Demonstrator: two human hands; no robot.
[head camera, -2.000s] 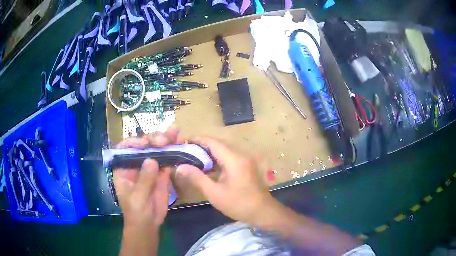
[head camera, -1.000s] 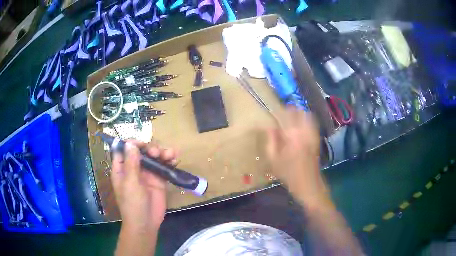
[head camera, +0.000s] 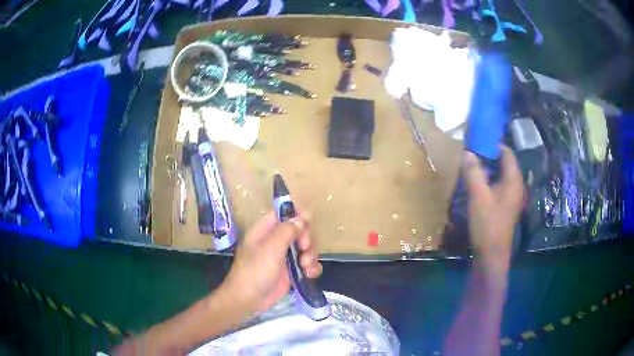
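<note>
My left hand (head camera: 267, 261) holds a slim pen device (head camera: 297, 268) below the tray's near edge, its black nose pointing up and away from me. My right hand (head camera: 495, 198) grips the lower part of the blue electric screwdriver (head camera: 489, 104) at the tray's right side; the screwdriver is upright in view and blurred. Another pen device or open half-shell (head camera: 210, 198) lies in the tray at the left. Small screws (head camera: 417, 246) are scattered along the tray's near side beside a red bit (head camera: 373, 240).
The cardboard tray (head camera: 299, 236) holds circuit boards (head camera: 261, 66), a tape roll (head camera: 178, 73), a black block (head camera: 351, 128), tweezers (head camera: 417, 132) and a white cloth (head camera: 424, 66). A blue bin (head camera: 69, 167) stands left. Bagged parts (head camera: 566, 167) lie right. Coloured shells (head camera: 500, 24) lie behind.
My right hand has left the pen device and now holds the blue screwdriver, lifted off the cloth. My left hand has turned the pen nose-up and moved it nearer me. The view has shifted.
</note>
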